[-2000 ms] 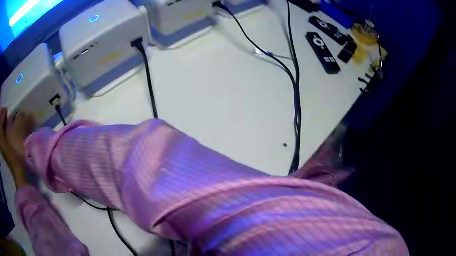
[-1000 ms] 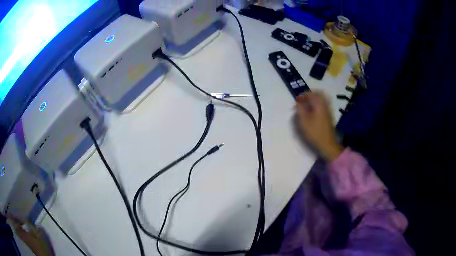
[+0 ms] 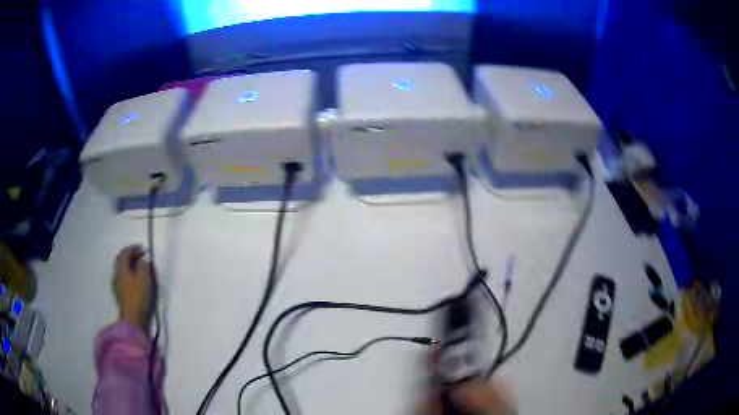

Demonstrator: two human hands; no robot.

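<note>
Four white projectors stand in a row: far left (image 3: 134, 146), second (image 3: 251, 121), third (image 3: 405, 113) and far right (image 3: 535, 121). Each has a glowing blue mark on top and a black cord in its rear. My left hand (image 3: 134, 288) is low over the table in front of the far-left projector, fingers curled; whether it holds anything is unclear. My right hand (image 3: 478, 399), blurred at the bottom edge, is shut on a black remote control (image 3: 458, 332). A thick black cable (image 3: 356, 306) and a thin audio cable (image 3: 348, 353) lie on the white table (image 3: 219, 267).
Another remote (image 3: 596, 324) lies at the right, near a small dark stick (image 3: 647, 337), yellow patches (image 3: 668, 350) and a tape roll (image 3: 698, 306). A thin pen-like item (image 3: 509, 274) lies right of centre. White boxes with blue displays (image 3: 20, 320) are at the left edge.
The view has swung so the row of projectors lies straight ahead. My right hand has taken hold of a remote and brought it leftward over the cables. My left hand is away from the far-left projector.
</note>
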